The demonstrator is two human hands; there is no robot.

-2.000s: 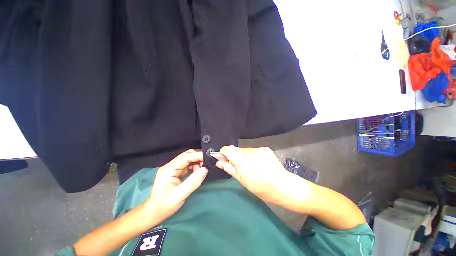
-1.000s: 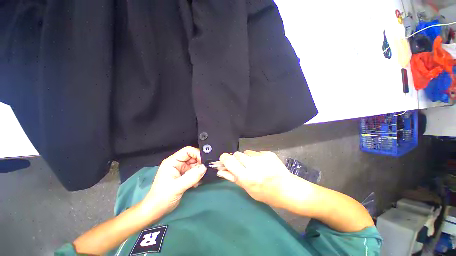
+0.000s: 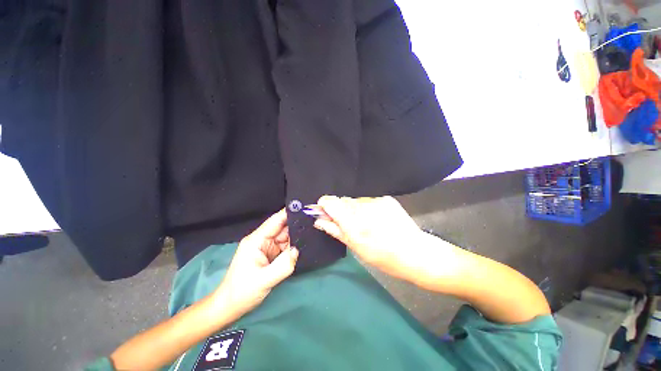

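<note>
A large dark jacket (image 3: 217,109) lies over the table's front edge. Its sleeve (image 3: 319,130) runs down toward me, and the cuff (image 3: 317,246) hangs past the edge. A round shiny-rimmed button (image 3: 295,206) shows on the cuff. My left hand (image 3: 262,261) pinches the cuff's left side below the button. My right hand (image 3: 366,228) holds a small pale pointed tool (image 3: 312,211), mostly hidden in the fingers, with its tip just right of the button.
The white table (image 3: 500,94) carries dark-handled scissors (image 3: 562,61), a dark oblong item (image 3: 591,114) and an orange-red bundle (image 3: 622,94) at the right. A blue crate (image 3: 569,192) stands on the grey floor. A grey-white box (image 3: 591,326) is at lower right.
My right hand and the tool have moved up to beside a button. My left hand has shifted slightly on the cuff, and more of the cuff's end now shows between the hands.
</note>
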